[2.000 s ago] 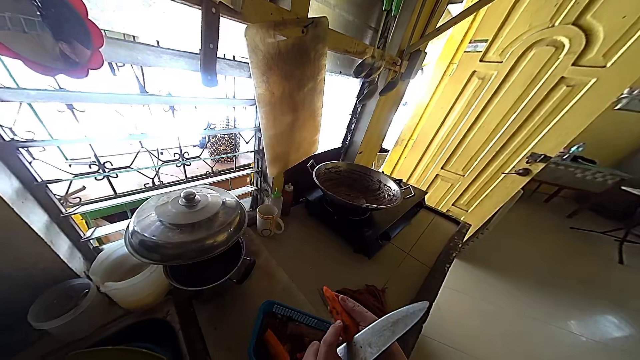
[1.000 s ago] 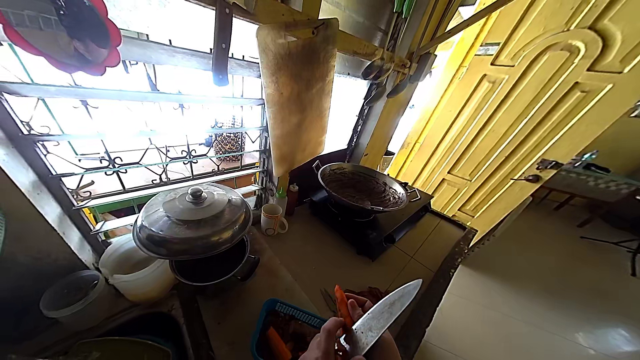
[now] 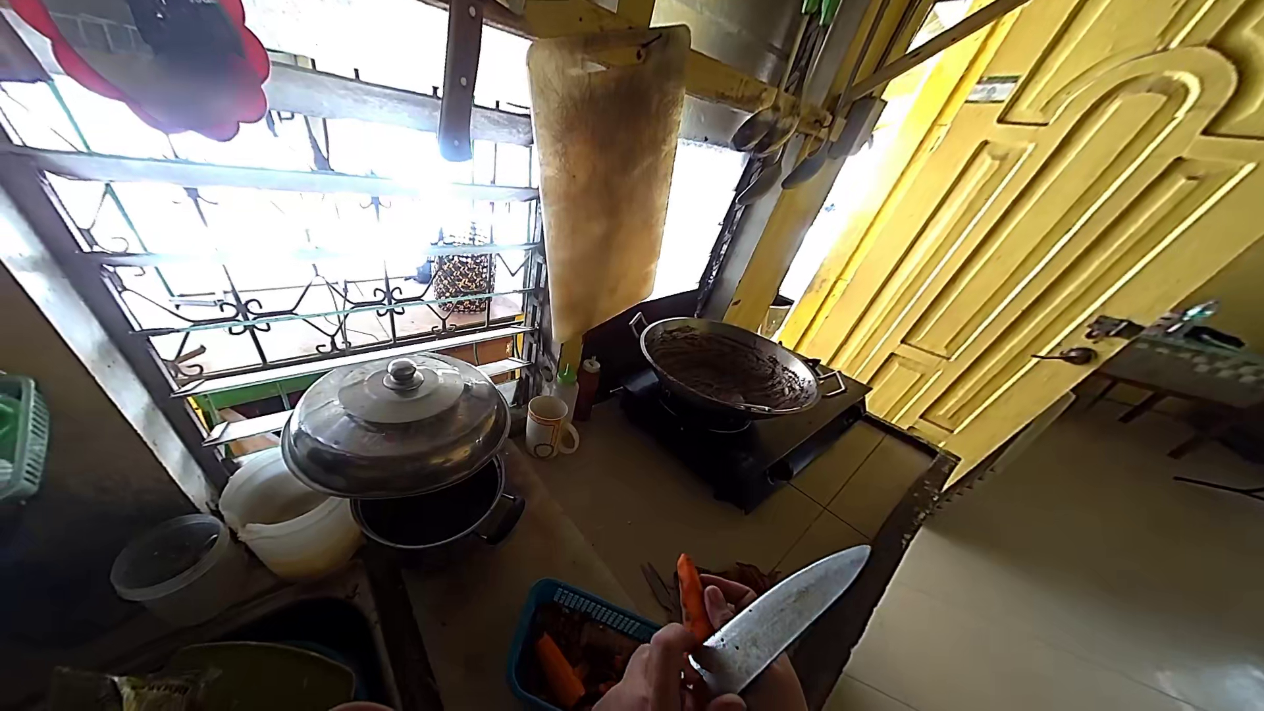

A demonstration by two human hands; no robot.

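Note:
My left hand (image 3: 647, 676), at the bottom centre, is closed on the handle end of a large kitchen knife, its handle mostly hidden. The broad steel blade (image 3: 790, 617) slants up to the right. Behind it, my right hand (image 3: 780, 686) holds an orange carrot (image 3: 693, 597) upright, with fingers showing around the carrot and the palm partly covered by the blade. The blade's base lies against or very near the carrot's lower part. A blue plastic basket (image 3: 528, 632) just left of my hands contains another carrot (image 3: 560, 671) and dark scraps.
A wide metal wok (image 3: 731, 370) with dark residue sits on a black stove (image 3: 741, 464). Left of it stand a mug (image 3: 546, 427) and a lidded pot (image 3: 425, 523). White tubs and a sink (image 3: 380, 632) are at lower left. A cutting board (image 3: 607, 178) hangs by the window.
The knife blade has swung to a steeper slant since two seconds ago, and the carrot now stands more upright. Both remain in my hands.

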